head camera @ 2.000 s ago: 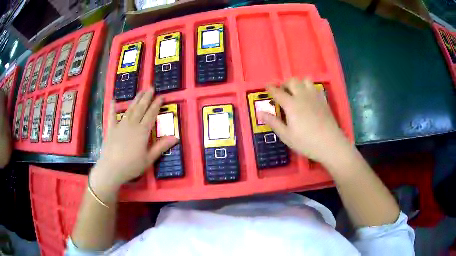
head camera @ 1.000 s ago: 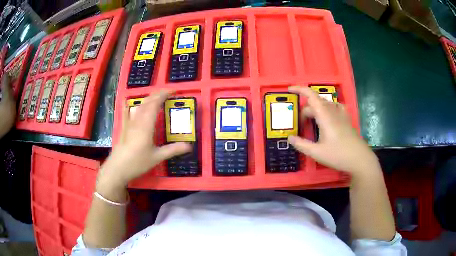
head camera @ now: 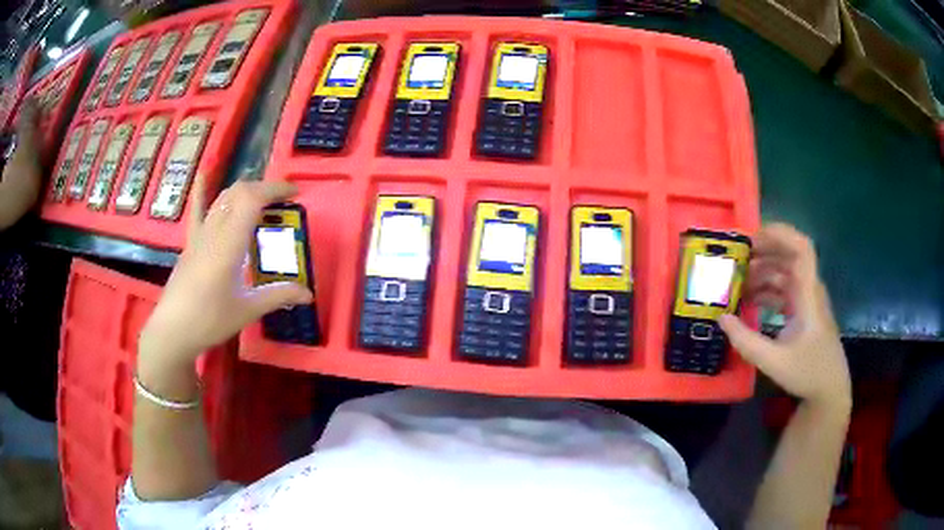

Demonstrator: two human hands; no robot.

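Observation:
The red tray [head camera: 466, 378] holds keypad phones front up, with yellow faces and lit screens. Three stand in the back row, including one phone [head camera: 512, 101]; the two right slots there are empty. The front row is full, with a middle phone [head camera: 499, 282]. My left hand [head camera: 230, 271] grips the leftmost front phone [head camera: 282, 271], fingers at its top left and thumb over its keypad. My right hand [head camera: 782, 308] grips the rightmost front phone [head camera: 708, 300] by its right side; some fingertips are hidden. Both end phones sit slightly tilted.
Another red tray [head camera: 78, 223] with tan phone backs lies left on the dark green bench [head camera: 838, 197]. Open brown cartons [head camera: 885, 62] stand at the back right. A spare red tray [head camera: 93, 414] is below the bench edge. Another person's hand [head camera: 19, 171] shows at far left.
My hands have moved apart, from around the inner front phones to the two end phones. The tray appears further right in view, and the front phones between my hands are now uncovered.

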